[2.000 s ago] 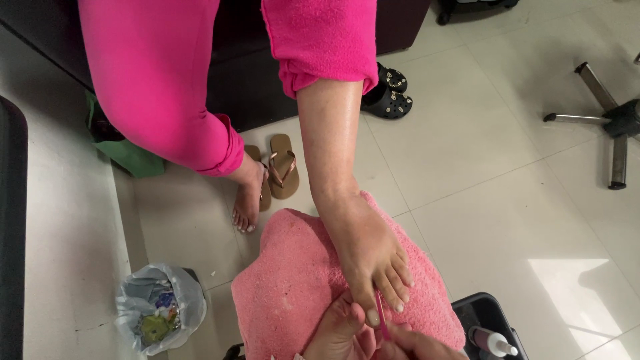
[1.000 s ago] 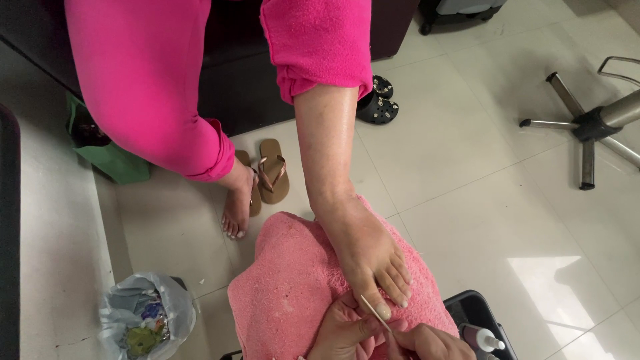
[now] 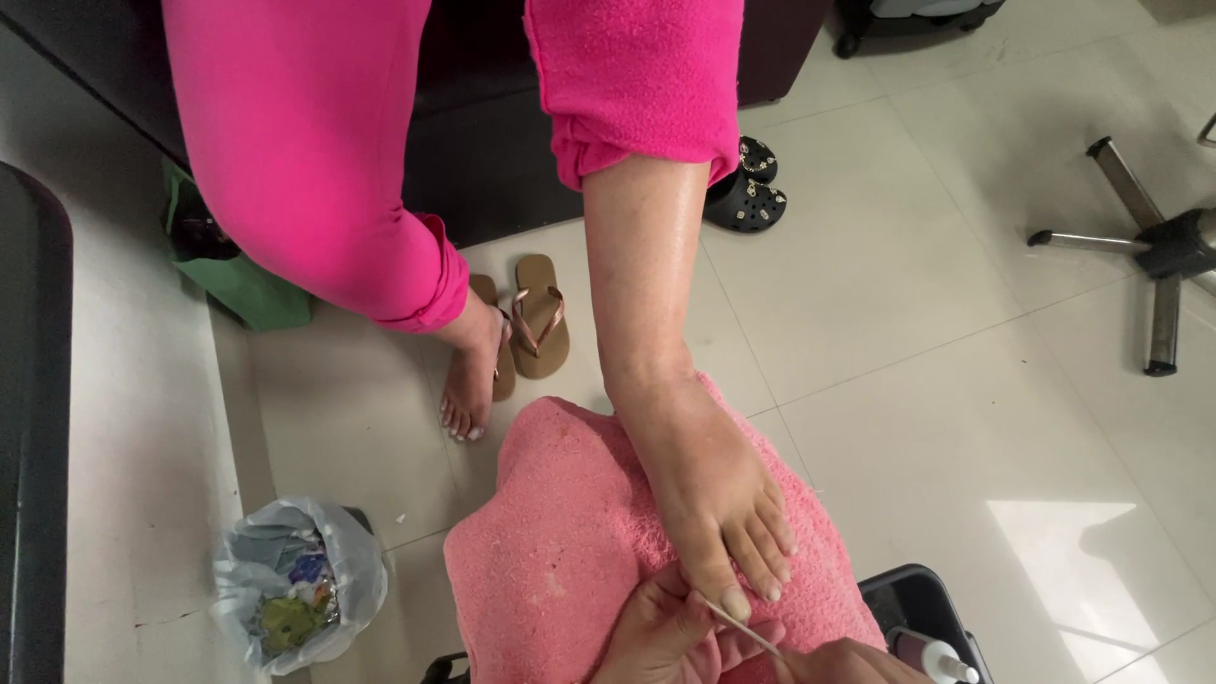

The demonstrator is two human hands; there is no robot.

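Note:
Another person's bare foot [image 3: 708, 475] rests on a pink towel [image 3: 560, 532]. At the big toe, my left hand [image 3: 665, 627] has its thumb and fingers on the side of the toe. My right hand [image 3: 845, 665], partly cut off by the bottom edge, grips a thin pale stick-like tool [image 3: 750, 634], perhaps a nail file or a wooden stick. Its tip lies by the big toe's nail, close to my left thumb. The person's other foot [image 3: 467, 385] is on the floor beside brown flip-flops [image 3: 540, 323].
A lined waste bin [image 3: 356, 608] stands at lower left, a green bag [image 3: 252, 290] above it by the wall. At lower right, a black tray [image 3: 917, 579] holds a bottle with a white cap [image 3: 936, 657]. Black clogs [image 3: 750, 204] and a metal chair base [image 3: 1161, 313] are farther off.
Two seconds ago a pink tool was at the big toe; a pale one shows there one second ago and now. My left thumb and fingers have come up beside the big toe.

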